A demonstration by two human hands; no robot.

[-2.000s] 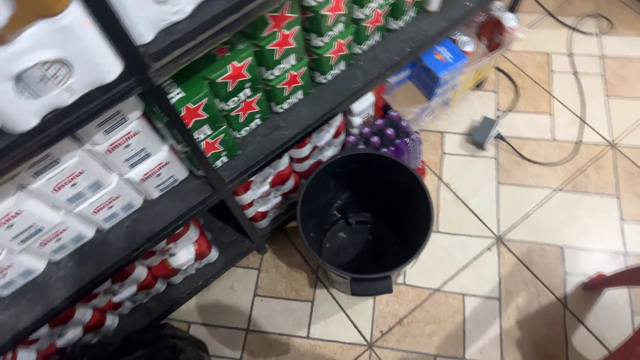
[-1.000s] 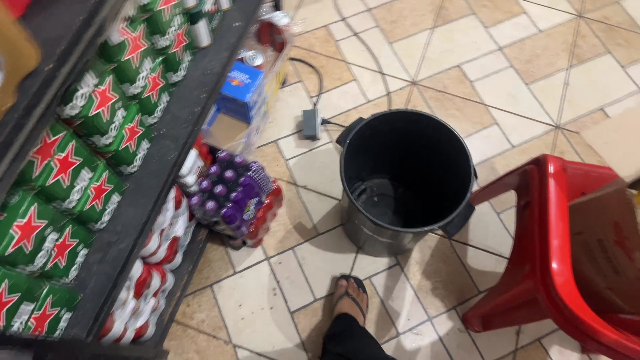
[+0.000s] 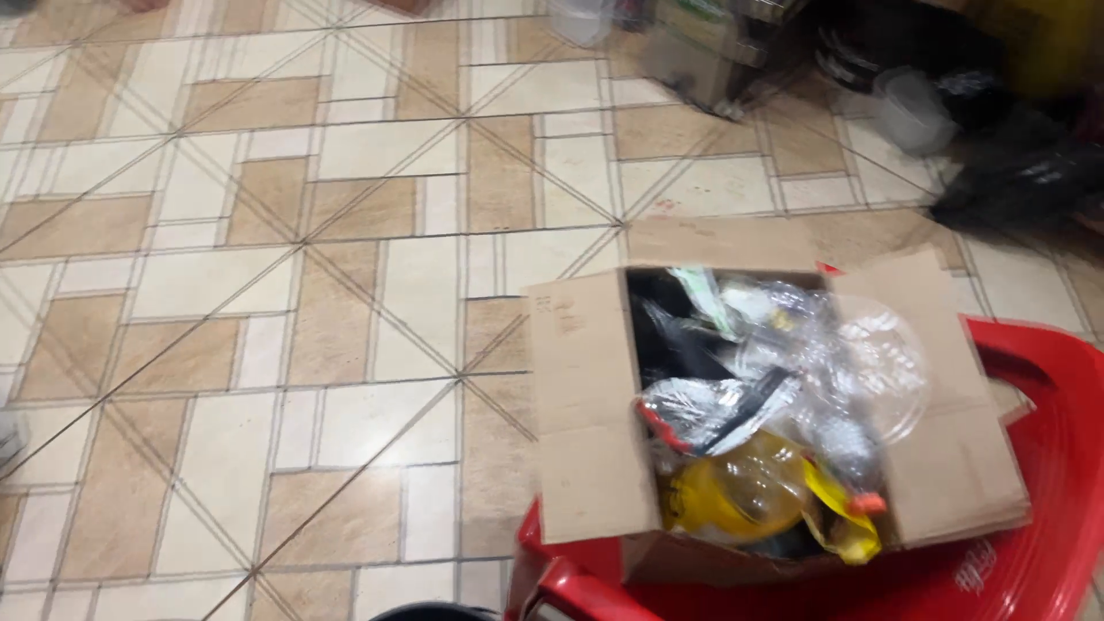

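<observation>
Neither of my hands shows in the head view. An open cardboard box rests on a red plastic chair, its flaps folded outward. Inside it lie clear plastic bottles, a yellowish plastic bottle, a silvery wrapper, a yellow wrapper and dark plastic. A clear round plastic lid or container lies at the box's right side. At the bottom edge only a bit of the black bin's rim is visible.
Patterned floor tiles spread over the left and middle. At the back right, somewhat blurred, are a carton, a translucent plastic container and black plastic bags. Another pale container stands near the top edge.
The view has swung far from the shelves of cans toward the red chair. The box's contents now show, and the black bin has moved almost out of the picture.
</observation>
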